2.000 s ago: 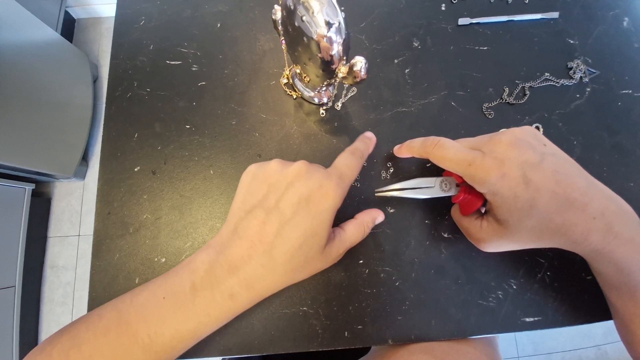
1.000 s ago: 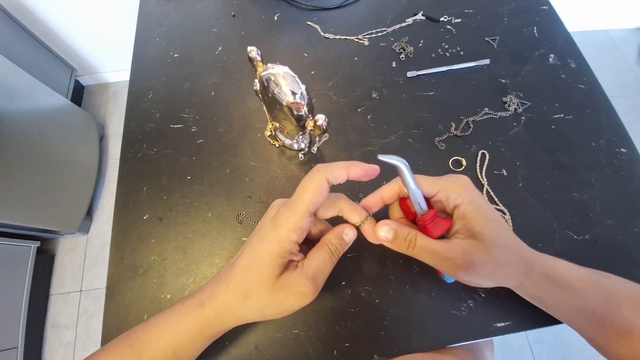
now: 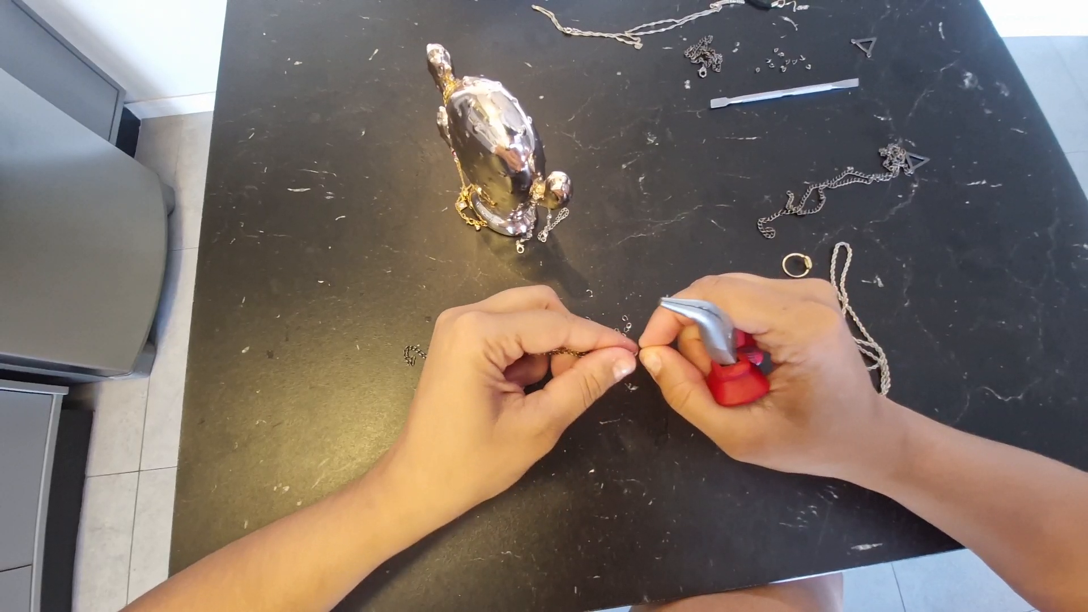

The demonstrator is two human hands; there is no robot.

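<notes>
My left hand [image 3: 518,382] pinches a thin chain [image 3: 565,351] between thumb and index finger; part of the chain shows inside the curled fingers. A short dark end of chain [image 3: 414,354] shows on the table just left of this hand. My right hand [image 3: 765,365] holds bent-nose pliers [image 3: 718,336] with red grips in its palm, their jaws pointing up and left. Its thumb and index fingertips meet close beside the left fingertips; whether they pinch anything is too small to tell. Small jump rings [image 3: 625,323] lie on the table behind the fingertips.
A shiny metallic figurine [image 3: 497,136] draped with chains stands behind my hands. A ring [image 3: 796,265], a rope chain [image 3: 854,319], and a dark chain with triangle pendant [image 3: 829,187] lie at the right. Farther back are a flat metal tool [image 3: 784,93], a silver chain [image 3: 637,32] and a small chain pile [image 3: 704,56].
Two seconds ago the left hand was spread and chainless, and the pliers lay flatter, pointing left. Since one second ago, the left index finger has lowered and both hands' fingertips pinch close together.
</notes>
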